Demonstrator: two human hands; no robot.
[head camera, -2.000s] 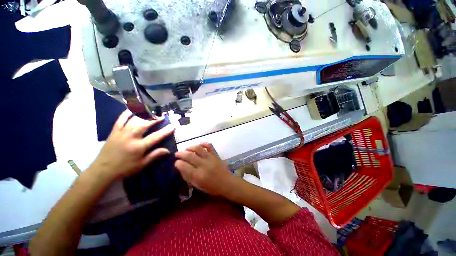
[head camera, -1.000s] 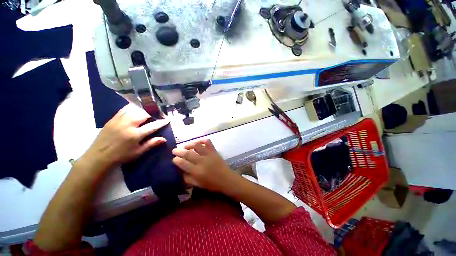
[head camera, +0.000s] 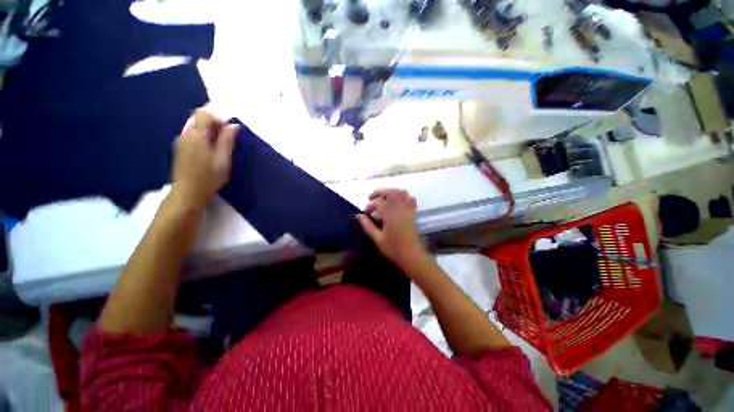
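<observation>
A folded strip-like piece of navy cloth (head camera: 282, 189) stretches between my two hands over the table's front edge. My left hand (head camera: 203, 153) pinches its upper left end. My right hand (head camera: 392, 219) holds its lower right end, near the table's grey edge. The cloth lies in front of the needle area and is clear of the presser foot. The white sewing machine head (head camera: 467, 79) with a blue stripe stands behind; its needle and foot are blurred by glare.
Large navy panels (head camera: 88, 121) lie at the left of the table. Red-handled snips (head camera: 492, 175) and small metal bits (head camera: 439, 132) lie on the bed. A small black box (head camera: 552, 159) sits at the right. A red plastic basket (head camera: 562, 342) with dark cloth stands below right.
The navy piece has come away from the presser foot and is now stretched out in front. My left hand has moved left with one end. The view has shifted, so more of the left panels shows.
</observation>
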